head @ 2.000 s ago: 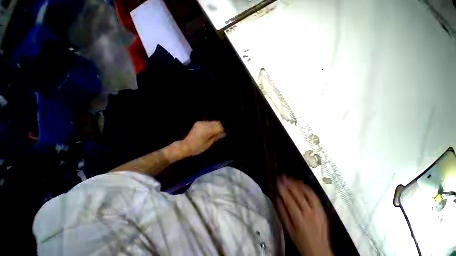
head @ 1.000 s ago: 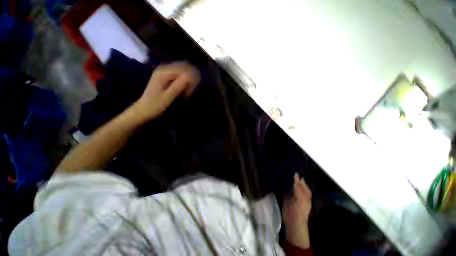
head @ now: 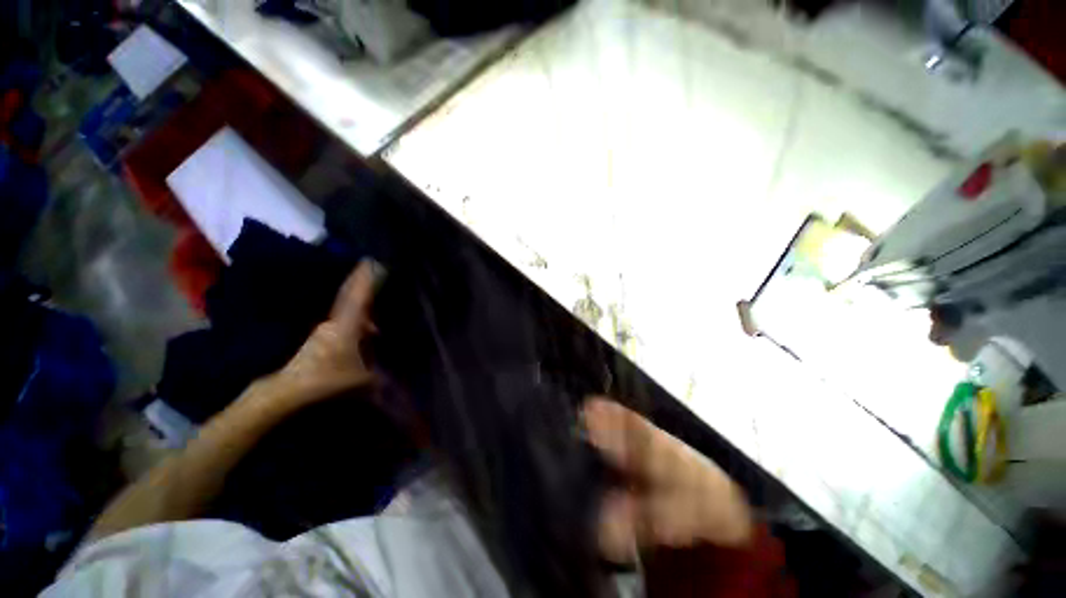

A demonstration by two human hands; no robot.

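Observation:
Dark cloth (head: 468,386) lies over the lap below the table edge, blurred and very dark. My left hand (head: 333,345) is at the left of this cloth with the thumb raised; its other fingers are partly hidden, so a grip cannot be made out. My right hand (head: 666,479) is over the cloth close to the table's front edge, strongly blurred, with a red cuff behind it. Whether it holds cloth cannot be told. Scissors with a green and a yellow handle loop (head: 992,437) lie at the right on the machine table.
The worn white table (head: 655,152) runs diagonally across the view. The sewing machine head (head: 994,245) stands at the right beside the brightly lit bed. A red bin (head: 193,275) with white paper (head: 240,193) and dark navy cloth (head: 269,292) is at the left. Blue cloth (head: 59,386) lies far left.
The view has shifted right, bringing the machine head and scissors further in. My left hand has lowered in the picture; my right hand has turned inward over the lap cloth.

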